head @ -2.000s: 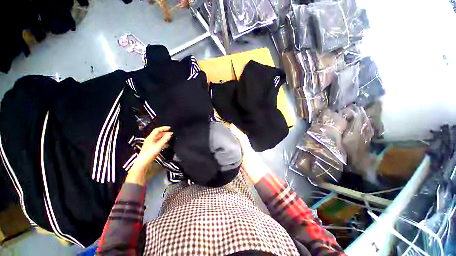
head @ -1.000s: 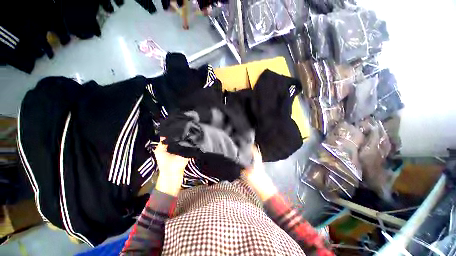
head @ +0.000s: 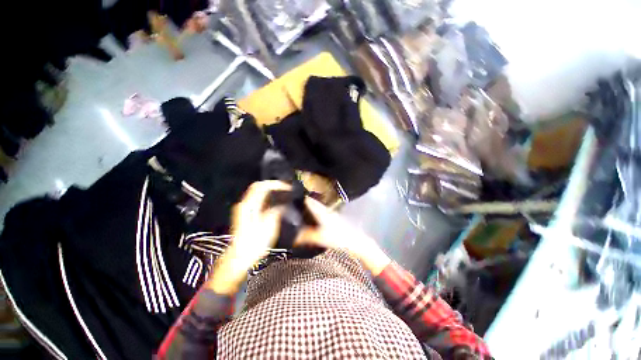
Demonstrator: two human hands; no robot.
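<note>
A black garment with a dark grey patch (head: 278,167) is bunched up small between my hands, in front of the checked apron. My left hand (head: 259,219) grips its left side and my right hand (head: 329,228) is on its right side; both are blurred and close together. Black garments with white stripes (head: 218,151) lie just beyond. Another black garment (head: 337,133) lies on the yellow cardboard (head: 327,65). A large black pile with long white stripes and piping (head: 105,232) is at the left.
Bagged brown and grey garments (head: 478,119) are stacked at the right. A pale blue-green frame bar (head: 545,235) runs diagonally at the lower right. Dark garments (head: 42,42) are at the upper left, and a pinkish scrap (head: 140,107) lies on the grey floor (head: 91,98).
The garment was spread wide with its grey inner side showing; now it is bunched between my hands, which have come together. The view has turned and shifted.
</note>
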